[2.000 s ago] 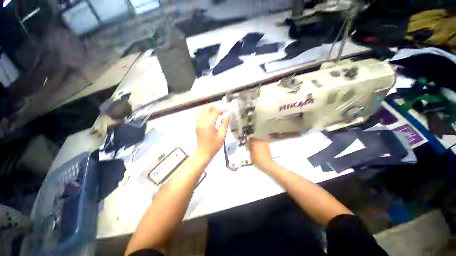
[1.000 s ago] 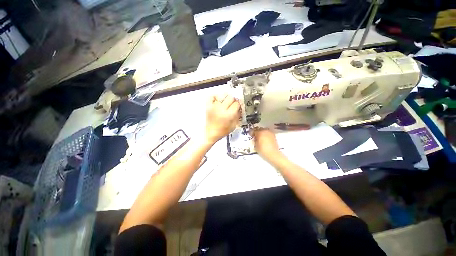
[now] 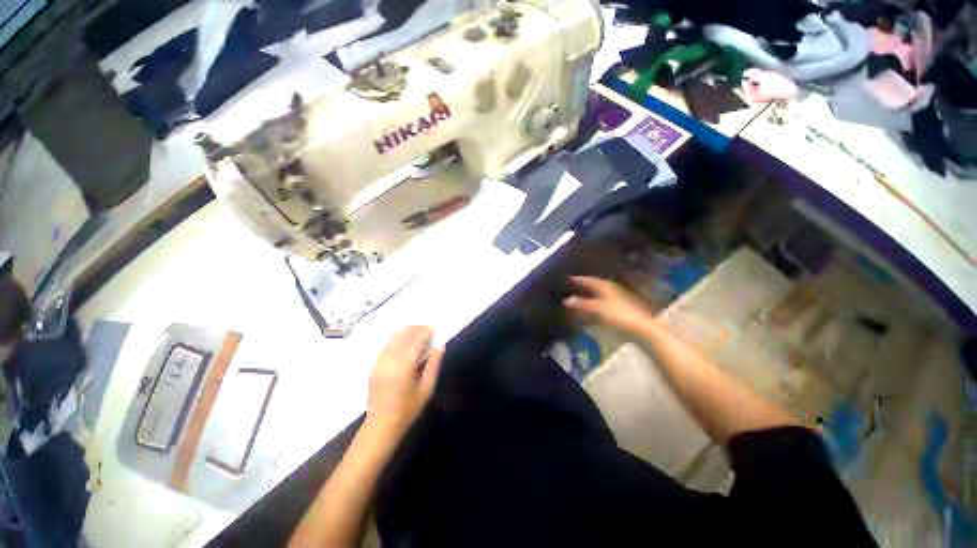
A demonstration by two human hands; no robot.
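Note:
The cream sewing machine (image 3: 407,123) with red HIKARI lettering stands on the white table (image 3: 429,294). A pale piece with a dark edge (image 3: 345,310) lies under its needle area. My left hand (image 3: 404,369) is at the table's front edge, fingers curled; whether it holds anything is hidden. My right hand (image 3: 609,302) is off the table front, above the floor, with fingers apart and nothing seen in it. The clear-grey template (image 3: 207,412) with a brown strip and dark-edged slots lies flat at the left.
Dark cut pieces (image 3: 584,187) lie right of the machine at the table edge. A red-orange tool (image 3: 437,211) lies under the machine arm. A grey cylinder (image 3: 86,134) and dark pieces are behind. Another table (image 3: 857,177) with fabric heaps is at right, above a littered floor.
Both hands have left the needle area and come back towards my body, the right beyond the table edge. The view has turned right; the blue basket is out of view.

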